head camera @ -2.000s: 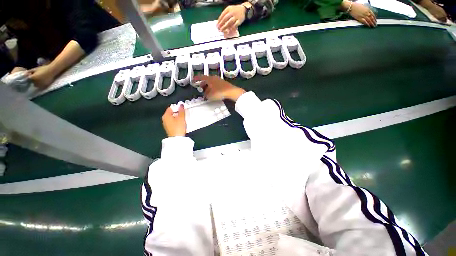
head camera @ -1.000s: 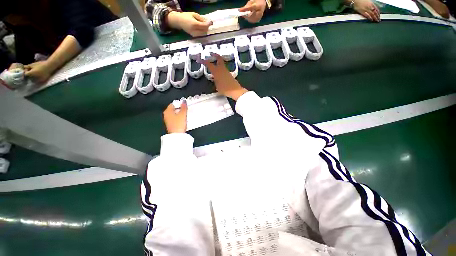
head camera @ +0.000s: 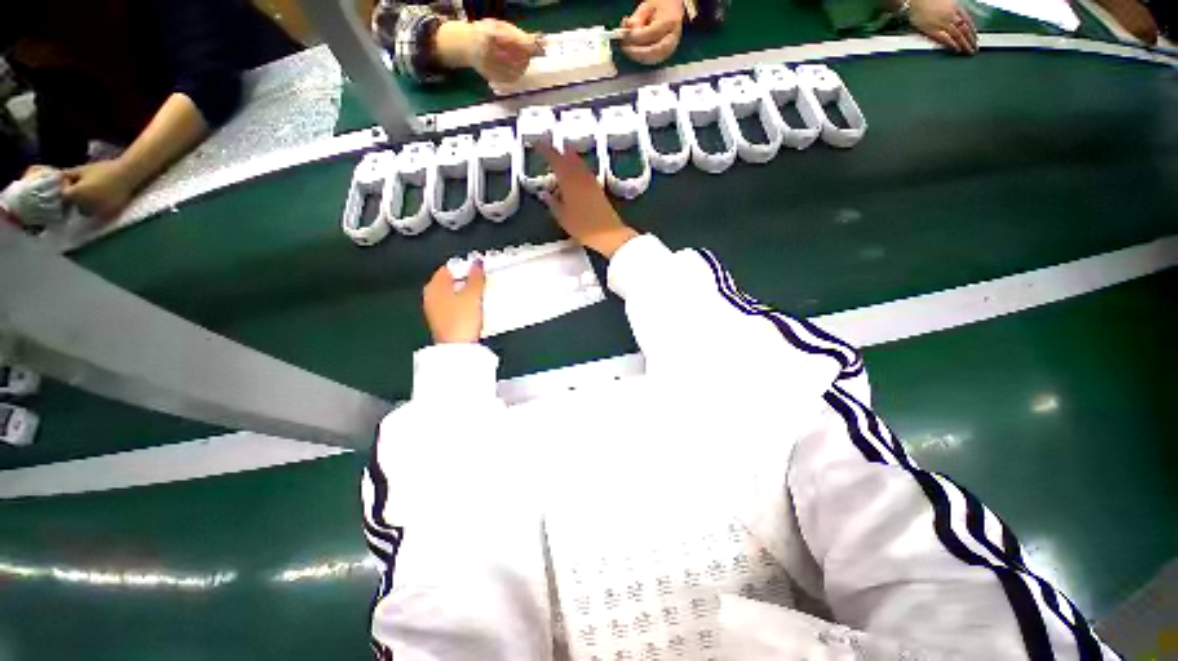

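A row of several white loop-shaped products stands on the green conveyor belt. My left hand holds a white label strip by its left end, with small tabs along its upper edge. My right hand reaches over the strip to the loops in the middle of the row, its fingertips at one loop. Whether a small label is at the fingertips is too small to tell.
A grey metal post crosses diagonally at the left. Printed label sheets lie on my lap. Co-workers' hands are across the belt, one pair holding a white pad. More white products show at the far left edge.
The row of loops has shifted to the right and slightly away. My right hand has moved from near the strip up to the loops. The plaid-sleeved co-worker now has both hands at the pad.
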